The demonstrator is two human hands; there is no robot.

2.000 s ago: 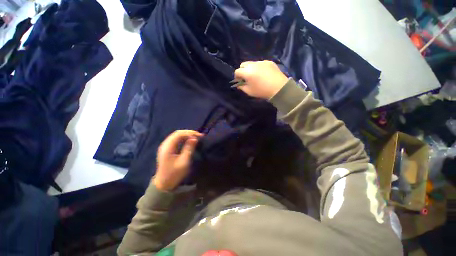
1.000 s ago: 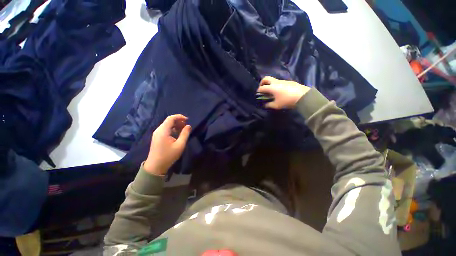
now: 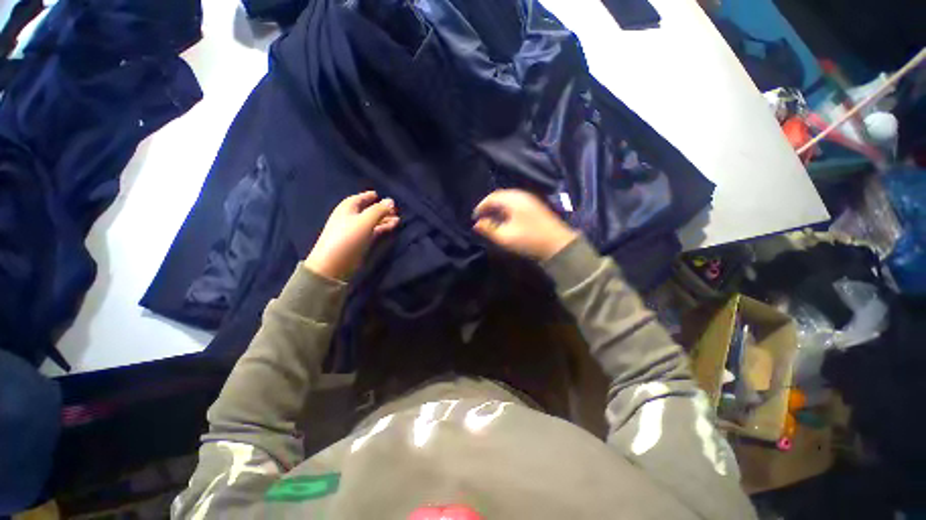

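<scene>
A large navy lined garment [image 3: 406, 132] lies in front of me, with matte cloth at the left and centre and shiny lining [image 3: 619, 173] at the right. A small white label [image 3: 566, 202] shows on the lining. My left hand [image 3: 355, 232] is over the matte cloth with thumb and fingertips close together; whether it pinches the cloth or a thread cannot be told. My right hand [image 3: 520, 223] is at the garment's middle, blurred, with fingers curled. No snips can be made out in it now.
The white table [image 3: 751, 173] has an angled corner at right. Other navy garments [image 3: 86, 132] lie at left, and a small dark piece [image 3: 632, 12] at the far side. An open cardboard box [image 3: 746, 366] and plastic bags [image 3: 858, 315] are at lower right.
My left hand has moved up and forward over the garment, its fingers closing together. My right hand has moved left and slightly down, nearer my left. The metal snips seen in it earlier no longer show.
</scene>
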